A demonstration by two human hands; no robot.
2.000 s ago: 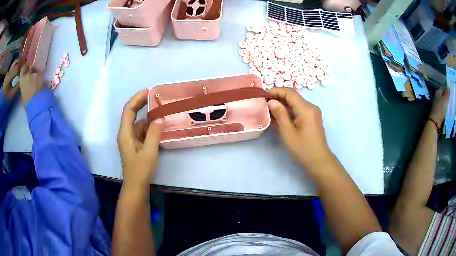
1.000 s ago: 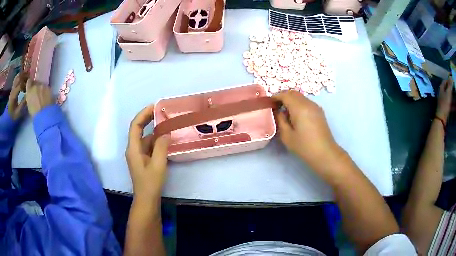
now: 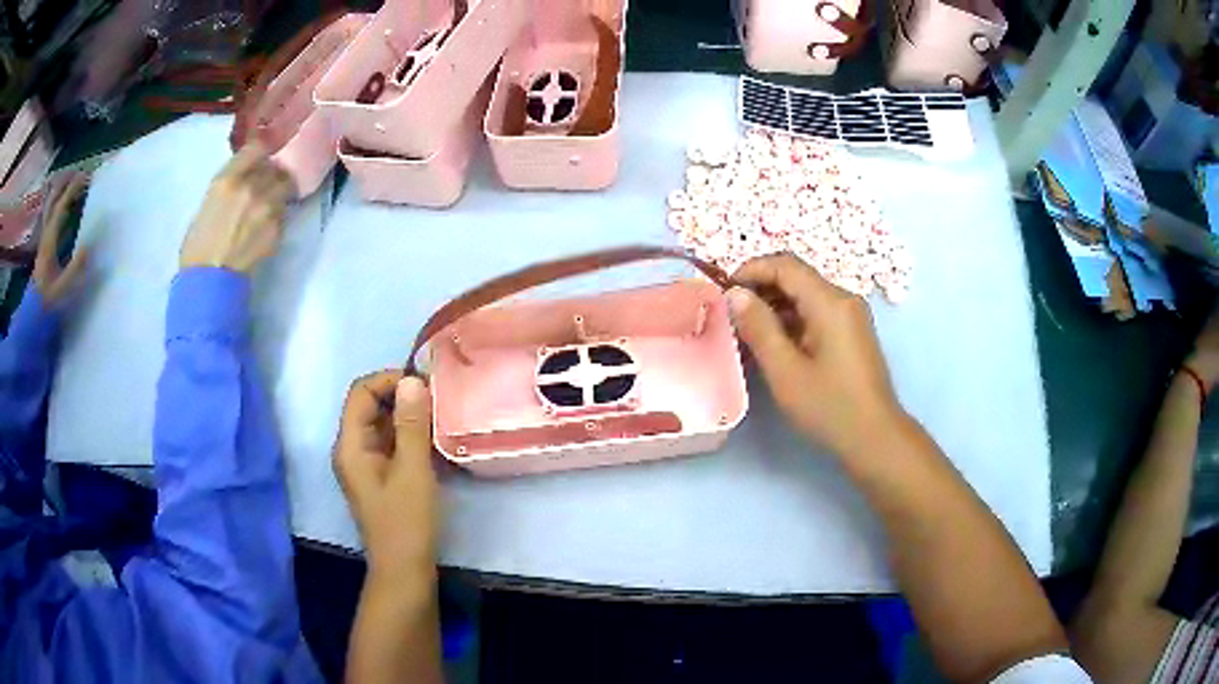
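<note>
A pink housing shell [image 3: 515, 448] lies open side up on the white tabletop, with a round black grille opening crossed by a pink X in its floor. A brown carrying strap [image 3: 562, 267] arches over the shell's far side, its ends at the shell's two short ends. My left hand [image 3: 388, 448] holds the strap's left end against the shell, thumb on the rim. My right hand [image 3: 809, 334] pinches the strap's right end at the right short end. The fingers hide both strap ends, so the fastening cannot be seen.
Pink discs [image 3: 789, 214] lie heaped behind the shell, before a sheet with black rectangles [image 3: 856, 118]. More shells [image 3: 555, 158] stand at the back. A blue-sleeved coworker's hand [image 3: 241, 214] is at a shell back left. Card pieces [image 3: 1103, 214] and another person's arm [image 3: 1150, 468] are at right.
The strap has swung from across the shell's opening to its far side, baring the grille. The coworker's hand and shell have moved right, towards the stacked shells. The view has shifted, showing more at the back.
</note>
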